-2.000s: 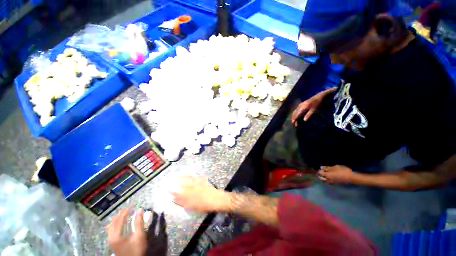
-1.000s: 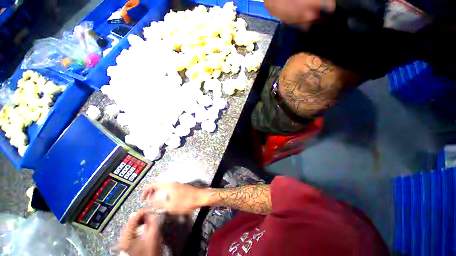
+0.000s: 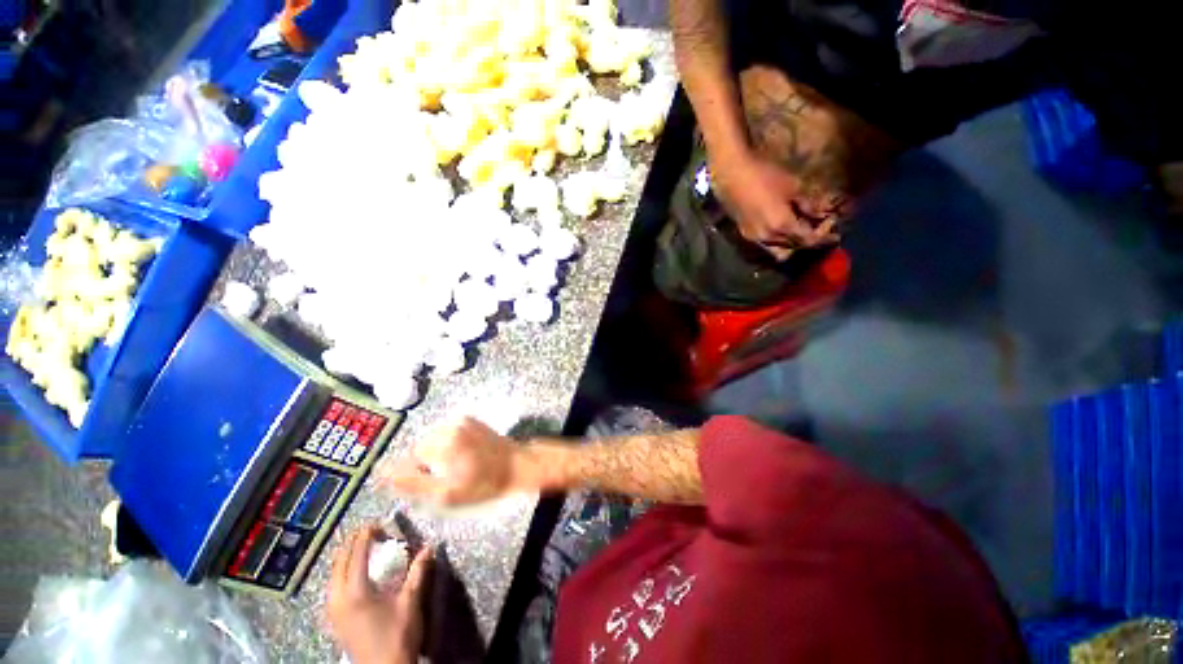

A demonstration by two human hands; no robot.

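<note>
My left hand (image 3: 370, 603) is at the bottom, cut off by the picture's edge. It holds a small white lump (image 3: 387, 560) between thumb and fingers. My right hand (image 3: 461, 464) is above the tabletop just beyond it, curled and overexposed. Glare hides whether it holds anything. A large pile of white lumps (image 3: 376, 234) lies farther up the table. The blue scale (image 3: 214, 435) stands left of my hands, its platform bare.
Yellow pieces (image 3: 513, 97) lie at the pile's far side, and more fill a blue tray (image 3: 156, 331). A clear plastic bag (image 3: 130, 623) lies bottom left. A person's hand (image 3: 772, 208) rests at their knee across the corner, above a red stool (image 3: 765, 324).
My right hand has drawn apart from my left and curled. My left hand now shows the lump clearly. The other person's hand has come down to the knee. The view has shifted.
</note>
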